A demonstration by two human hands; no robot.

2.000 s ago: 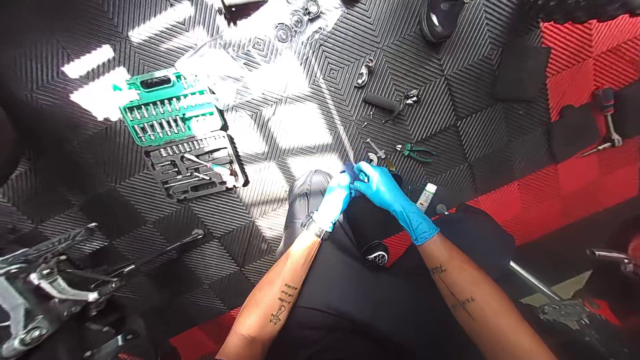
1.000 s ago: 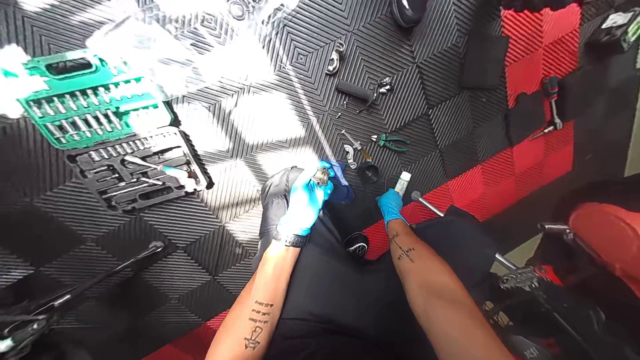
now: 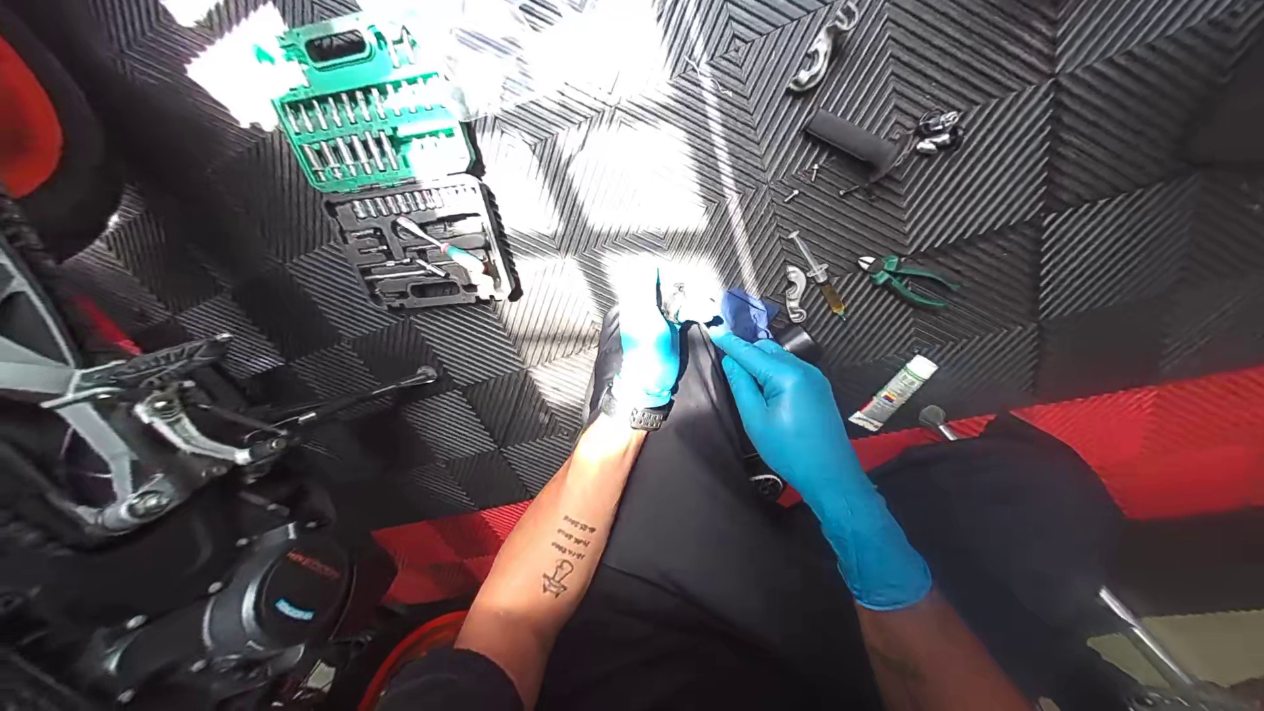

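My left hand [image 3: 649, 346], in a blue glove and washed out by sunlight, holds a small metal part [image 3: 688, 299] above my knee; its exact kind cannot be told. From the right, my right hand [image 3: 780, 405], also gloved in blue, reaches with its fingertips to the part's lower edge. Whether they pinch something small is unclear. A blue cloth [image 3: 748, 314] lies just beyond those fingertips. On the floor to the right are a curved metal clamp [image 3: 795, 293], a syringe with amber liquid [image 3: 818, 274], green-handled cutting pliers [image 3: 906, 280] and a white-and-green tube [image 3: 894, 392].
An open green socket set case [image 3: 380, 183] lies at the upper left. Motorcycle parts [image 3: 237, 583] fill the lower left. A black handlebar grip [image 3: 851, 140] with a metal fitting, loose screws [image 3: 792, 196] and another curved metal piece [image 3: 818, 59] lie at the upper right on the ribbed floor tiles.
My right hand has moved from the tube on the floor to the metal part by my left hand. The tube now lies released. The view has shifted toward the left.
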